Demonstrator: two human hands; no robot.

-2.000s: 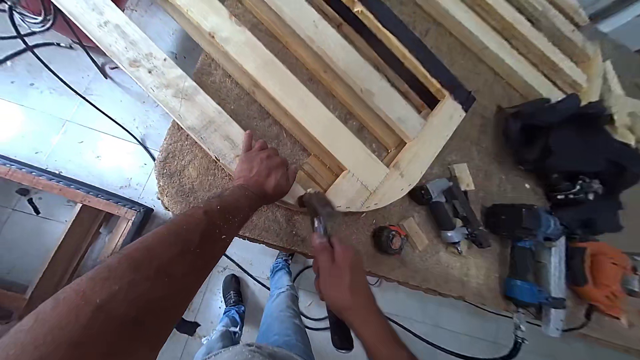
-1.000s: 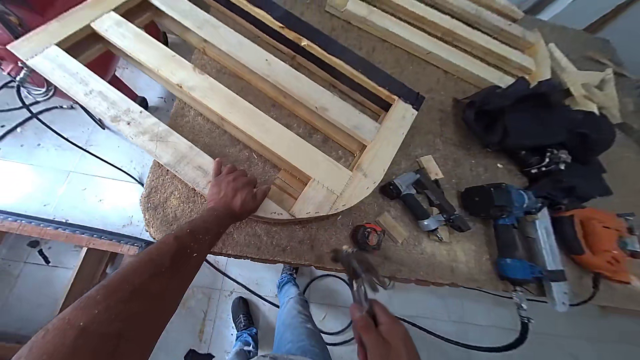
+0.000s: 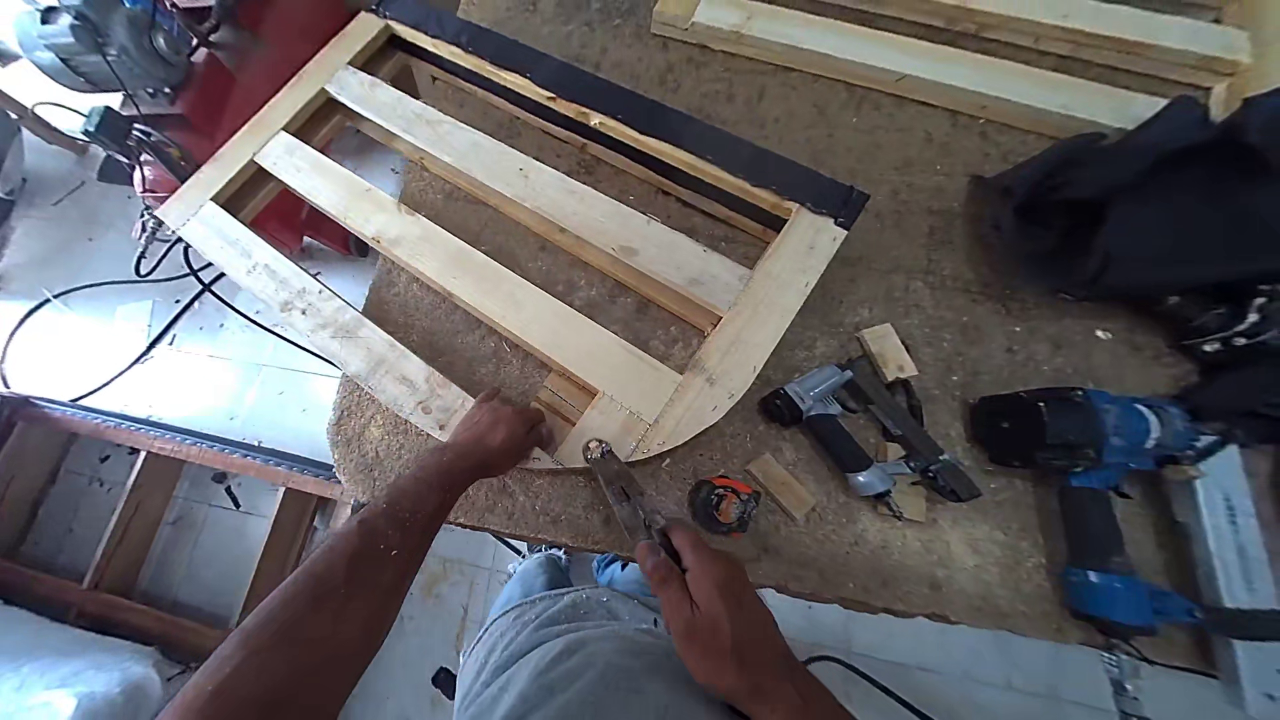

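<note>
A slatted wooden frame [image 3: 470,270] with a rounded near corner lies on the worktable, dark fabric strip [image 3: 640,110] along its far edge. My left hand [image 3: 495,437] rests on the near end of its outermost slat, fingers bent over the edge. In my right hand [image 3: 700,600] is a hammer [image 3: 622,492], its head over the rounded corner; whether it touches the wood I cannot tell. Staples run along the joints there. A tape measure [image 3: 724,503] and a small wood offcut [image 3: 780,486] lie right of the hammer.
A grey-black pneumatic stapler [image 3: 840,430] and a blue nail gun [image 3: 1100,500] lie to the right on the worktable [image 3: 900,560]. Black cloth [image 3: 1120,210] and another slatted frame [image 3: 930,60] are beyond. A compressor [image 3: 100,50] stands far left; another wooden frame [image 3: 130,520] is lower left.
The right hand has brought the hammer from beside the table's near edge back to the frame's rounded corner. My left hand stays on the frame. The camera view has shifted.
</note>
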